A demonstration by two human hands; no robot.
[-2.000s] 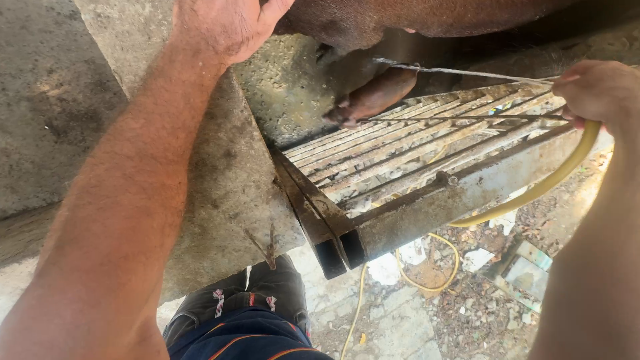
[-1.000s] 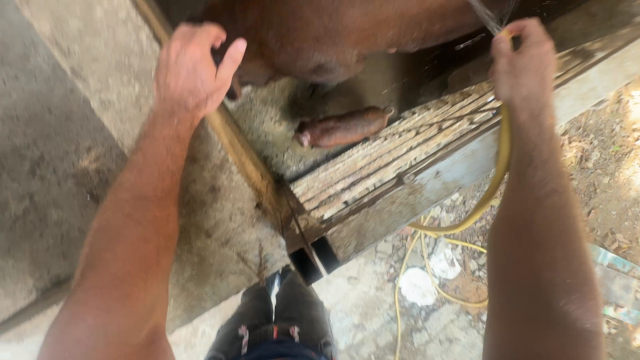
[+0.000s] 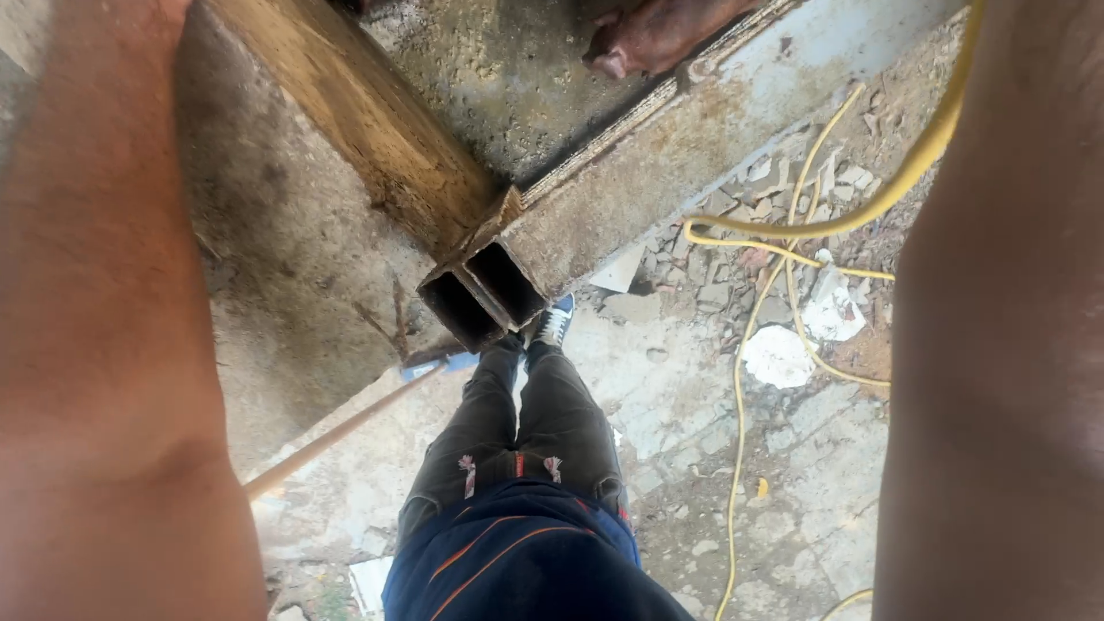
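Observation:
Both forearms reach up past the top edge of the head view, and both of my hands are out of frame. A yellow hose runs from behind my right forearm down to loose coils on the ground. At the top, a reddish-brown piglet is partly visible on the wet pen floor, its snout pointing left. Beside it runs the metal gate frame, whose square tube ends meet the corner of the pen below the piglet.
A concrete wall top with a brown inner side lies to the left. A wooden pole with a blue end leans below it. Broken rubble and white scraps lie on the ground at right, near my legs.
The view has tilted down strongly toward my legs. Both hands, seen a second ago with the hose in the right one, have left the frame, as has the large brown animal's body.

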